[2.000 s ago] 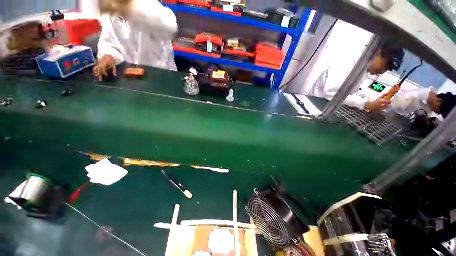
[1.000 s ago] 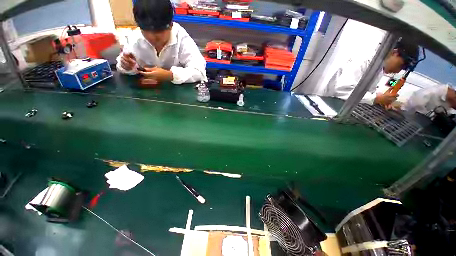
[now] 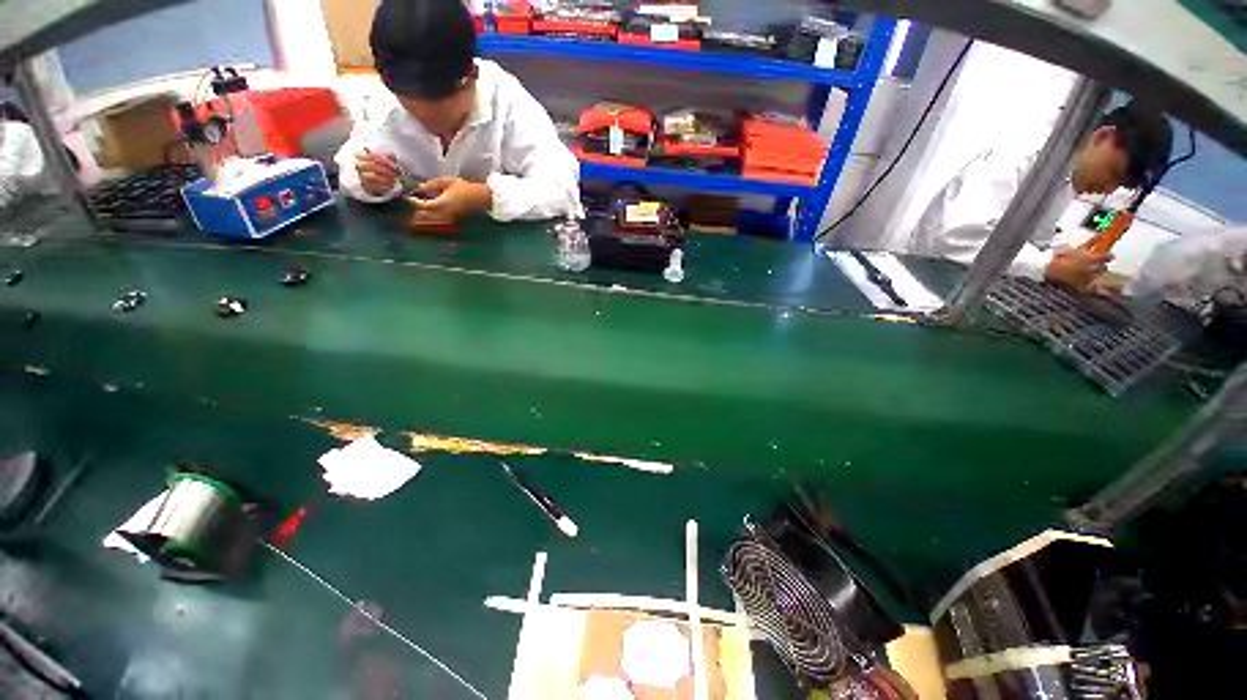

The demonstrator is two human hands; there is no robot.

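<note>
Neither of my hands is in the picture. The taped work board lies at the bottom centre, cut off by the lower edge, with white pads on its brown part. Tweezers, dark with a pale end, lie on the bench beyond it. The solder spool, green-rimmed, stands at the left, and solder wire runs from beside it to the bottom edge. Crumpled white paper lies right of the spool. A small red piece is beside the spool.
A fume fan stands right of the board, with a dark taped box further right. Small assemblies lie at the left. A person sits opposite near a blue device. Other people work at right. A slanting metal post stands there.
The view has shifted, so bench items appear further right than at first. The person opposite now has both hands together and head bent. The tweezers, spool and board keep their places on the bench.
</note>
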